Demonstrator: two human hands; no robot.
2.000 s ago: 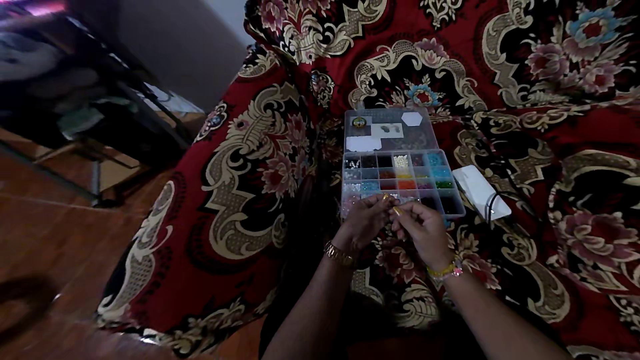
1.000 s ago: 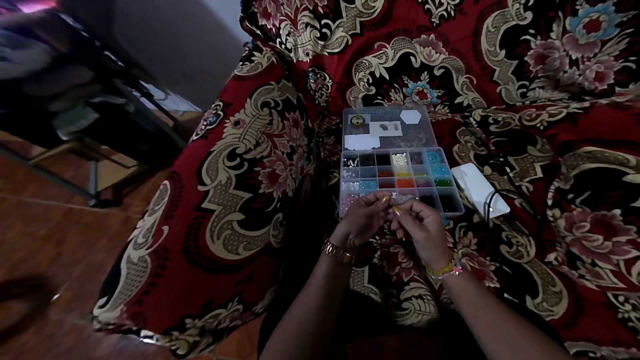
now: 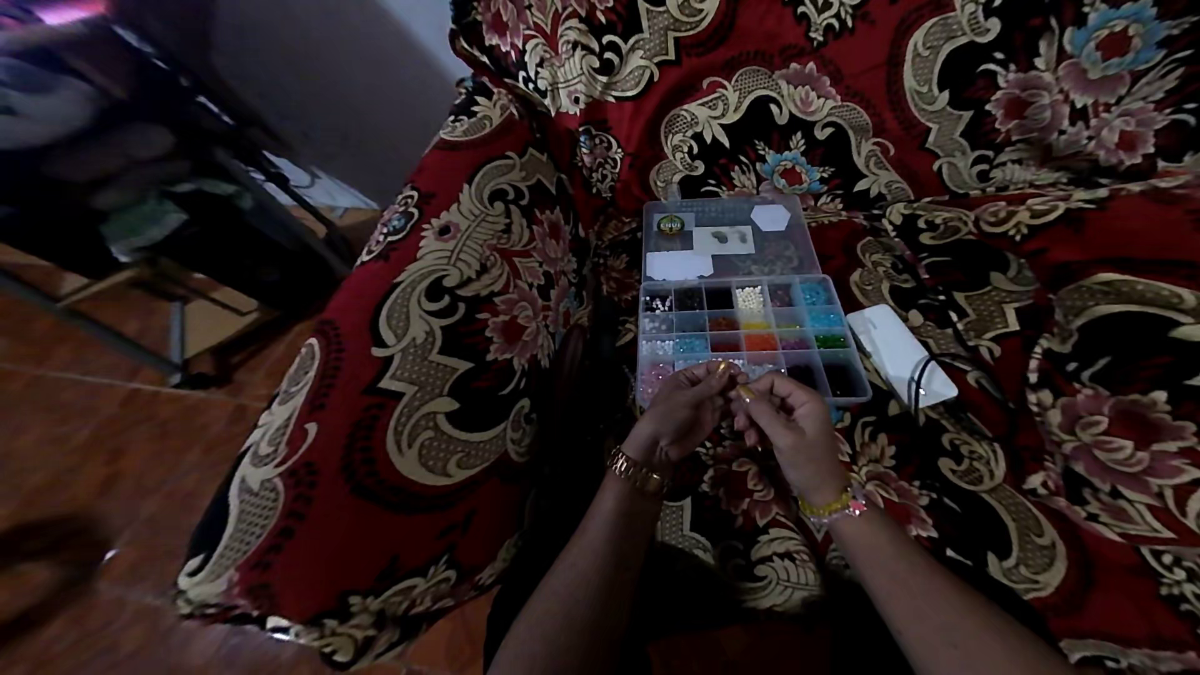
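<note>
My left hand [image 3: 682,409], with a gold-coloured watch or bracelet [image 3: 637,471] at the wrist, has thumb and fingertips pinched together. My right hand [image 3: 786,422], wearing a yellow beaded bracelet [image 3: 829,508] with a pink charm, meets it fingertip to fingertip. Whatever lies between the fingers is too small and dark to make out. Both hands are over the near edge of a clear plastic compartment box [image 3: 851,401], its lid [image 3: 786,251] tipped back. White, orange, green, blue and pink beads [image 3: 750,298] fill its compartments. Paper pieces [image 3: 724,240] lie on the lid.
The box rests on a sofa cover [image 3: 487,319] with a red, black and cream floral pattern. A white rectangular object [image 3: 900,356] with a black cable [image 3: 966,360] lies right of the box. At the left are a metal-framed stand [image 3: 176,347] and a tiled floor [image 3: 141,441].
</note>
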